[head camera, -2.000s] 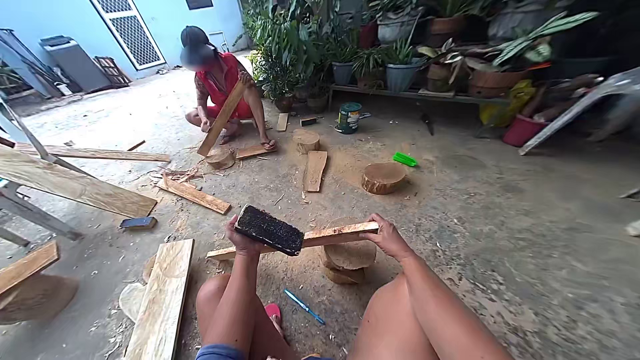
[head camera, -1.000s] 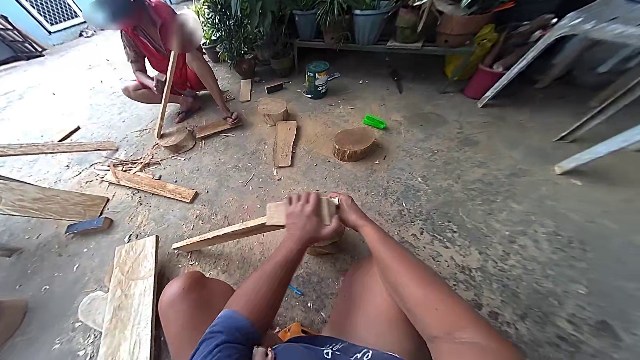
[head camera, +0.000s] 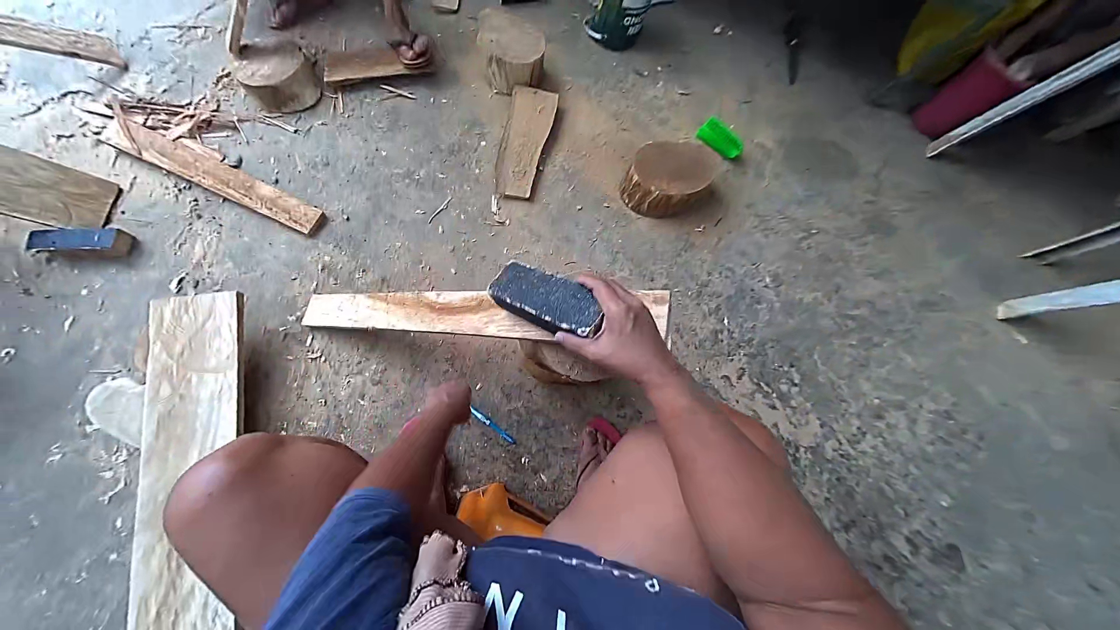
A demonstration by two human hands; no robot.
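Note:
My right hand [head camera: 626, 328] grips a wooden sanding block [head camera: 547, 299], its dark abrasive face turned up. The block is over a long narrow board [head camera: 402, 313], which lies crosswise on a short log round [head camera: 560, 363]; the board's left end reaches beyond the log. Away from the board, my left hand [head camera: 451, 402] is low over my lap, blurred, its fingers not clear. Close to it on the concrete floor lies a blue pen [head camera: 493, 424].
At left lies a wide board [head camera: 192, 376]; farther off are a second sanding block [head camera: 79, 241], split wood [head camera: 219, 175] and log rounds [head camera: 669, 175]. A green plastic piece [head camera: 719, 138] is beside one. Another person's foot [head camera: 411, 50] rests on a board. White metal legs [head camera: 1059, 299] stand right.
The sanding block has passed from my left hand to my right, its dark face up again. My left hand has come off the board toward my lap. The view has tilted down.

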